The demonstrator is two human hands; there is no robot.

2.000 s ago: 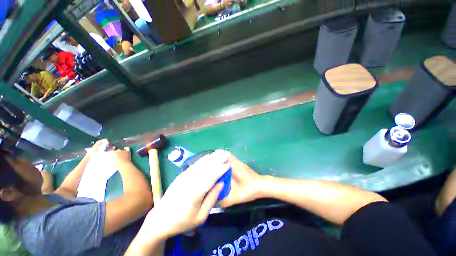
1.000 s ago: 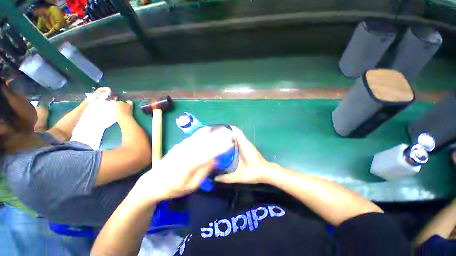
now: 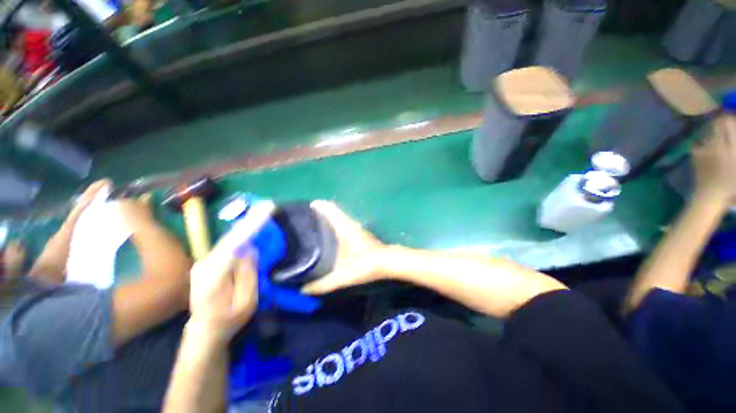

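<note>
A speaker unit (image 3: pixel 307 242), seen on its dark end, is held low in front of me at the bench edge. My right hand (image 3: pixel 347 252) grips its right side. My left hand (image 3: pixel 226 278) holds a bright blue cloth (image 3: pixel 270 250) against the unit's left side, and part of the cloth hangs below. The rest of the unit is hidden by the hands and the angle. The picture is blurred.
A mallet (image 3: pixel 194 210) and a light-blue bottle (image 3: pixel 236 206) lie beyond my left hand. A white bottle (image 3: pixel 573 202), lid open, stands right. Wood-topped units (image 3: pixel 516 121) stand behind it on the green bench (image 3: pixel 403 189). Neighbours' arms (image 3: pixel 153 266) are at both sides.
My left hand and the cloth have moved from over the unit to its left side, exposing its dark end. The view has shifted, and a neighbour's arm now shows more at right.
</note>
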